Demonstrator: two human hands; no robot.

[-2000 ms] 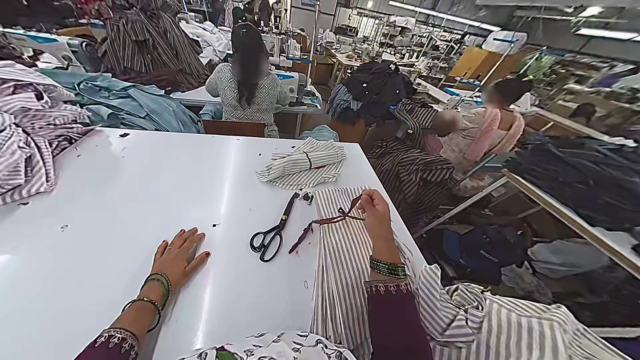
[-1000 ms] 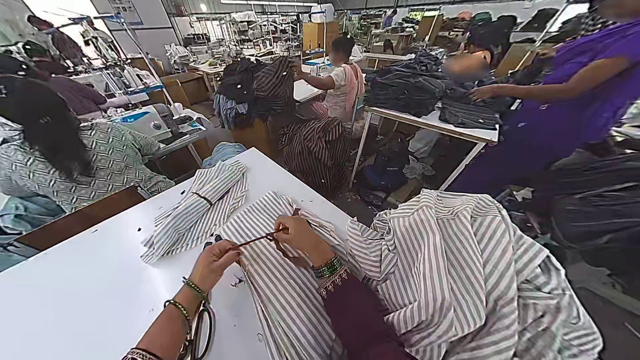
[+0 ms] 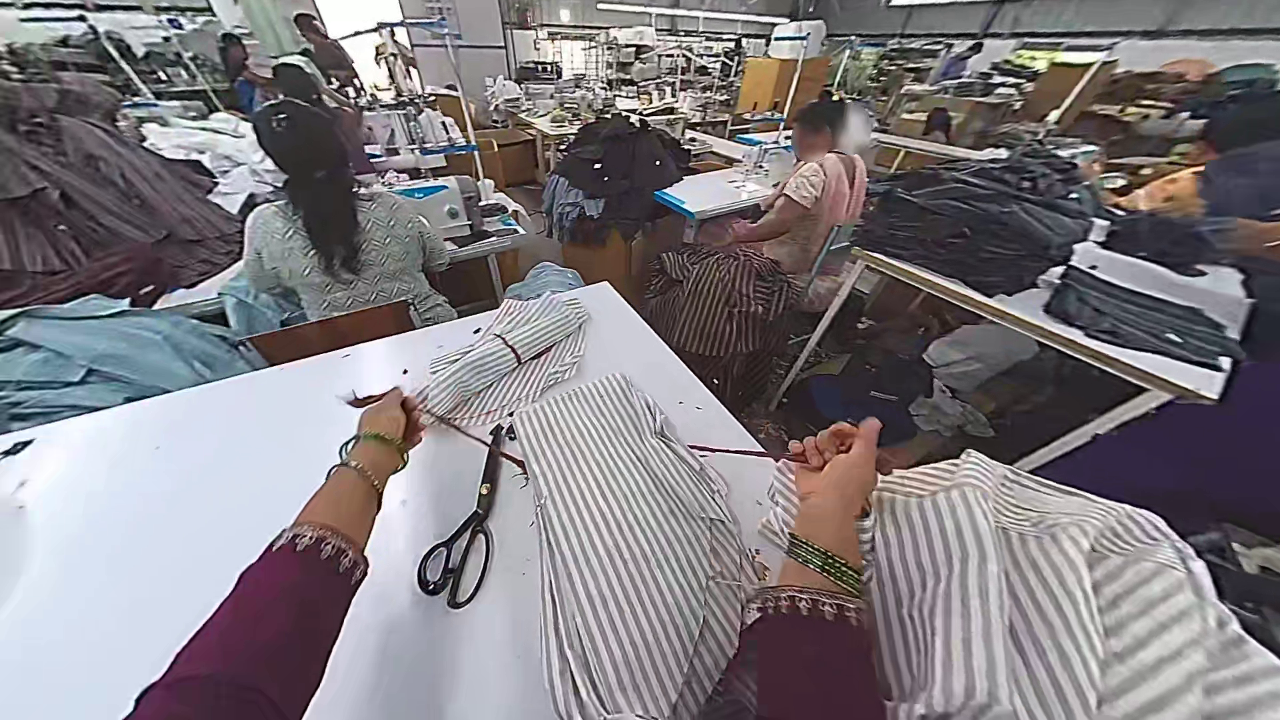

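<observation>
My left hand (image 3: 392, 422) grips one end of a dark red fabric strip (image 3: 468, 436), left of a stack of striped fabric pieces (image 3: 630, 530). The strip's other end is in my right hand (image 3: 838, 462), at the stack's right side. Its middle passes out of sight at the stack, apparently beneath it. Black-handled scissors (image 3: 470, 540) lie between my left hand and the stack. Beyond them rests a rolled striped bundle (image 3: 500, 350) with a dark red tie around it. A larger heap of striped fabric (image 3: 1030, 590) lies to the right, beside my right forearm.
The white table (image 3: 250, 480) ends at a corner ahead. Past it are a wooden chair back (image 3: 335, 333), a seated person (image 3: 340, 240), another person at a sewing machine (image 3: 820, 200), and a dark striped cloth pile (image 3: 720, 310). A metal-edged table (image 3: 1030, 320) stands at right.
My hands, close together over the striped stack a second ago, are now wide apart on either side of it, with the strip drawn out between them. The view has shifted.
</observation>
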